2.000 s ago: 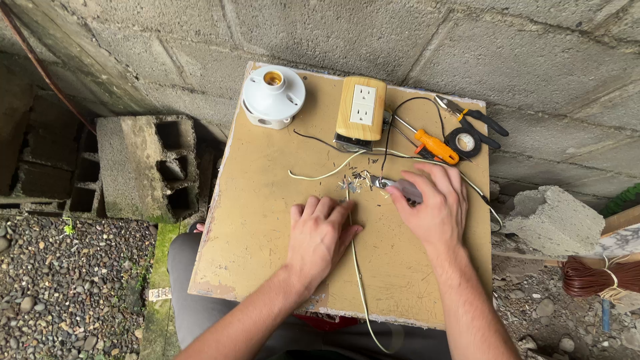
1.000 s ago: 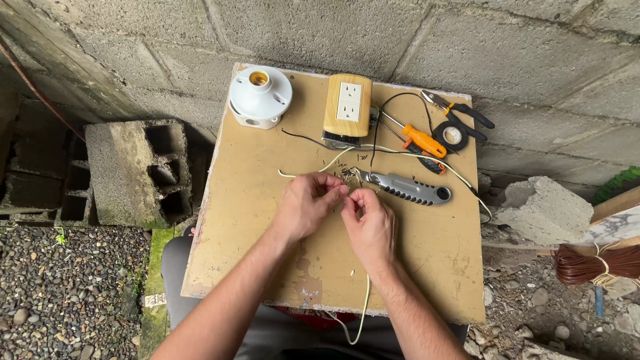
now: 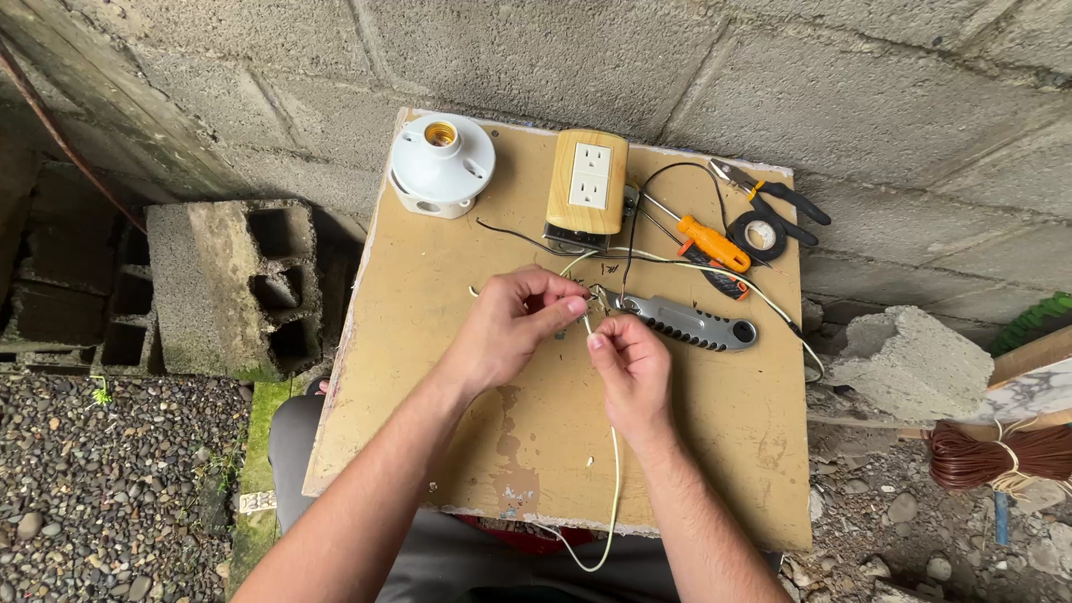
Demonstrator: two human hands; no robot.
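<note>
My left hand (image 3: 532,322) pinches the upper end of a pale yellow-green insulated wire (image 3: 617,477), its fingertips partly hiding that end. Just below, my right hand (image 3: 632,368) grips the same wire between thumb and forefinger; the rest hangs over the board's near edge. A grey utility knife (image 3: 691,322) lies right behind my right hand, beside black insulation scraps (image 3: 610,269). Farther back stand a duplex outlet with a wood-look plate (image 3: 589,180) on a box and a white lamp holder (image 3: 442,163). Black and pale wires run by the outlet.
At the board's (image 3: 536,435) back right lie an orange-handled screwdriver (image 3: 712,243), another orange-and-black handled tool (image 3: 727,283), black electrical tape (image 3: 760,234) and black-handled pliers (image 3: 775,197). A block wall (image 3: 536,67) rises behind. Hollow blocks (image 3: 239,285) sit left; brown wire (image 3: 988,459) lies right.
My right hand has let go of the utility knife, which it held two seconds ago and which now lies on the board. Both hands are raised on the pale wire, a little farther apart than one second ago.
</note>
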